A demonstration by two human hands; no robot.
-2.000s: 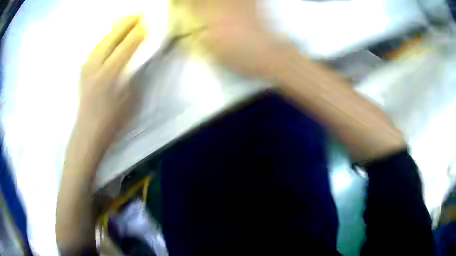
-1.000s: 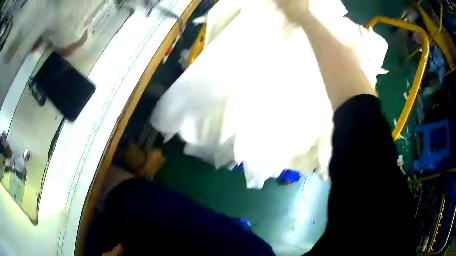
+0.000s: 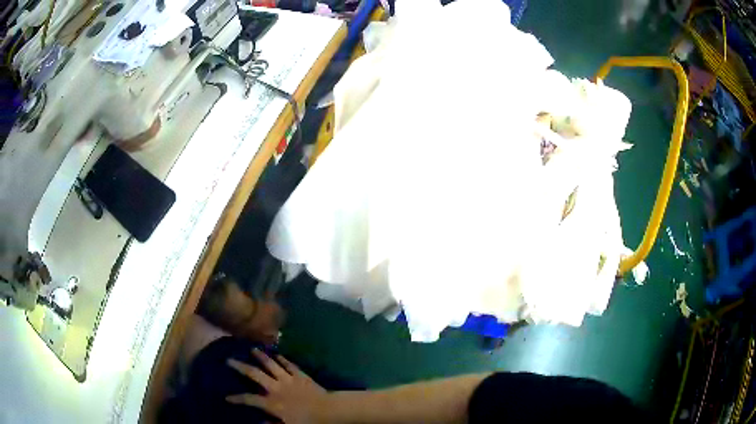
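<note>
A large loose heap of white cloth pieces [image 3: 448, 182] hangs in many folds over a support to the right of the table. My right hand [image 3: 290, 393] is at the bottom, fingers apart and empty, over my dark-clothed leg and below the heap, not touching it. My left hand is not in view. The off-white sewing machine [image 3: 50, 149] stands at the left, its needle area [image 3: 62, 298] at the lower left with no cloth visible under it. A black smartphone [image 3: 130, 192] lies on the machine bed.
The white table has a wooden front edge [image 3: 217, 240] and a printed scale. A yellow tube frame [image 3: 676, 157] curves right of the heap. A blue plastic object [image 3: 734, 257] is at the far right. Green floor [image 3: 356, 356] shows below the heap, with scraps at right.
My right hand has left the white heap and come down to my leg at the bottom. The view has swung from the table to the heap and steadied.
</note>
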